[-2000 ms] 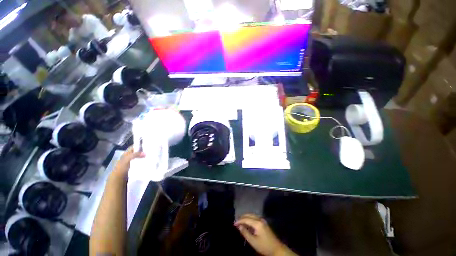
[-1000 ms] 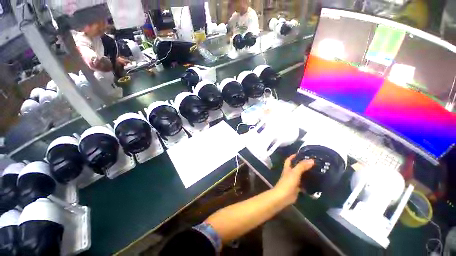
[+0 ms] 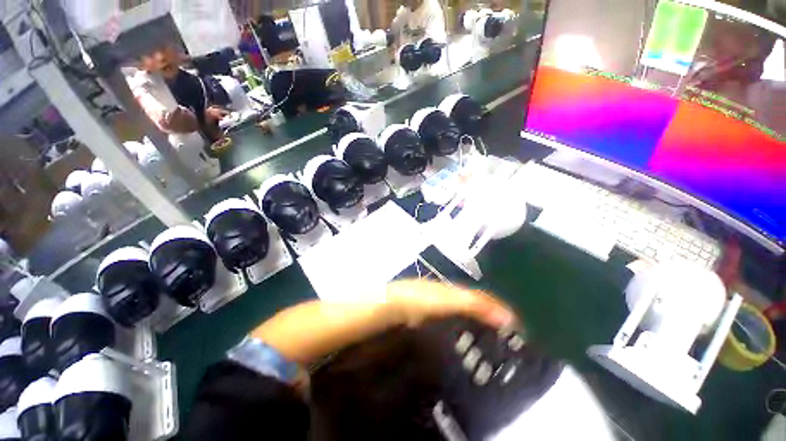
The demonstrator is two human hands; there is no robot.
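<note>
My left hand (image 3: 470,306) reaches in from the lower left and grips the top of a dome camera (image 3: 491,370). The camera is close, tilted and blurred, with its black front and small square LEDs showing; its white housing is cut off by the lower edge. My right hand is not in view. A white camera with a bracket (image 3: 676,301) stands at the right of the bench. Another white camera unit (image 3: 491,215) stands left of the keyboard.
A row of dome cameras (image 3: 289,207) runs along the green line at left. A white sheet (image 3: 366,250) lies beside it. The monitor (image 3: 646,112), keyboard (image 3: 642,228) and yellow tape roll (image 3: 748,338) are at right. A person (image 3: 168,95) is across the line.
The view has swung left since the first frame. My left hand has taken hold of the LED camera and brought it off its place, down towards me.
</note>
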